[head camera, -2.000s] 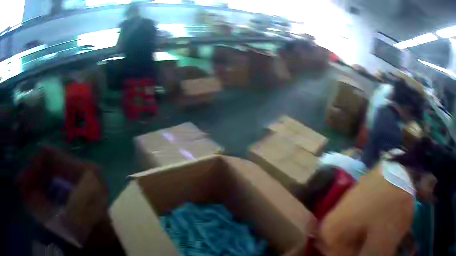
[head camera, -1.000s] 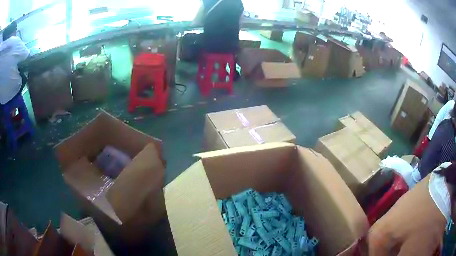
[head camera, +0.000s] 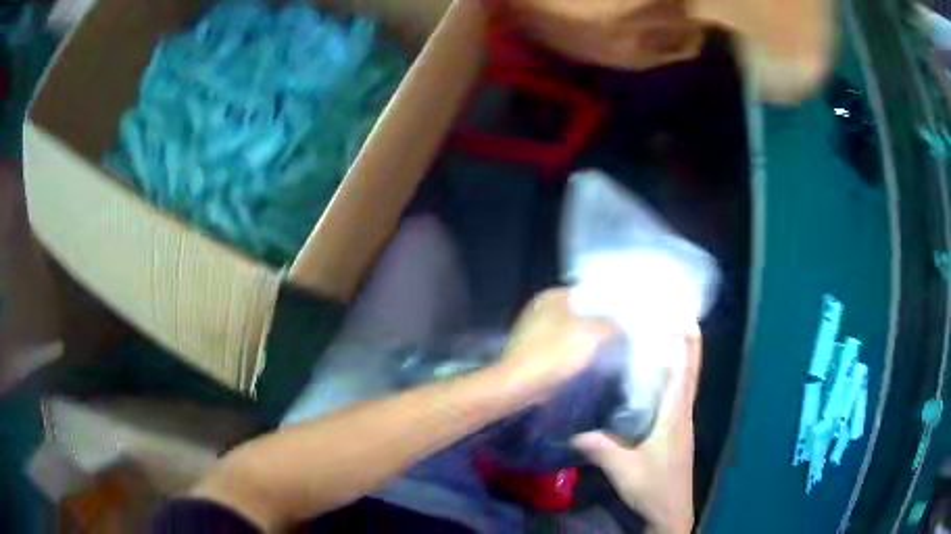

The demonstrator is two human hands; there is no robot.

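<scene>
A cloudy clear plastic bag (head camera: 636, 266), bright with glare at its middle, is between my two hands, with something dark at its lower part. My left hand (head camera: 558, 339) grips the bag's left side. My right hand (head camera: 652, 454) holds it from the right and below, with the thumb against the lower part. The hands and bag are blurred, and the contents cannot be made out.
An open carton (head camera: 156, 302) with a heap of light-blue housings (head camera: 250, 125) stands at the upper left. Several blue housings (head camera: 832, 396) lie on the green bench (head camera: 782, 261) at the right. A red stool (head camera: 542, 120) and another person's arm (head camera: 626, 26) are at the top.
The view has swung down and right from the floor cartons to the bench side. Both my hands have come into view holding the bag. The open carton now lies at the upper left.
</scene>
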